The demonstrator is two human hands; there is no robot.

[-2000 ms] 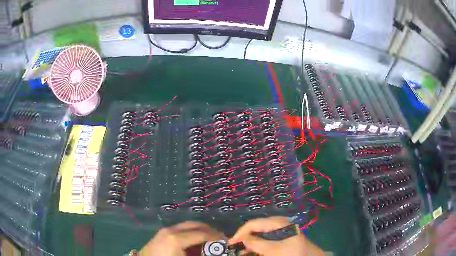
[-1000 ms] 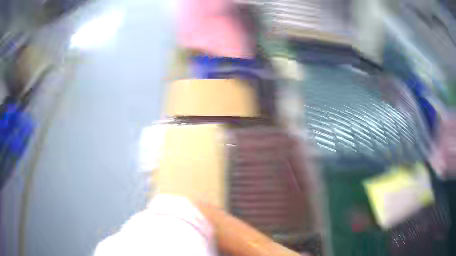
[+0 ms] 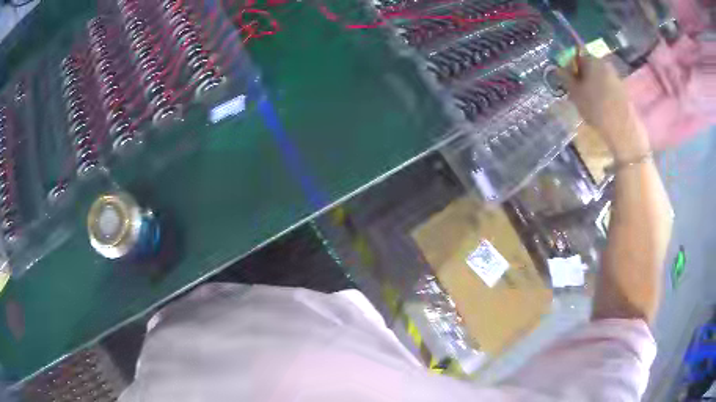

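Observation:
The round silver and brass-coloured fixture (image 3: 114, 224) stands on the green mat at the left, nothing touching it. A clear tray with rows of round wired components (image 3: 161, 106) lies behind it. My right hand (image 3: 594, 88) is at the upper right, arm stretched out, at the edge of another clear tray (image 3: 514, 153) with dark component rows. A small round shape shows by its fingertips; blur hides whether it is held. My left hand is out of the picture.
The bench's front edge (image 3: 314, 216) runs diagonally. Below it at right sit a brown carton (image 3: 487, 286) with a white label and clear plastic trays. Red wires (image 3: 259, 23) lie at the top. Another person's pink sleeve (image 3: 679, 78) is at far right.
The view has swung from a blurred look at the floor and boxes to the bench's right side. The fixture stands alone on the mat. My right arm now reaches right; the black hand tool is not seen.

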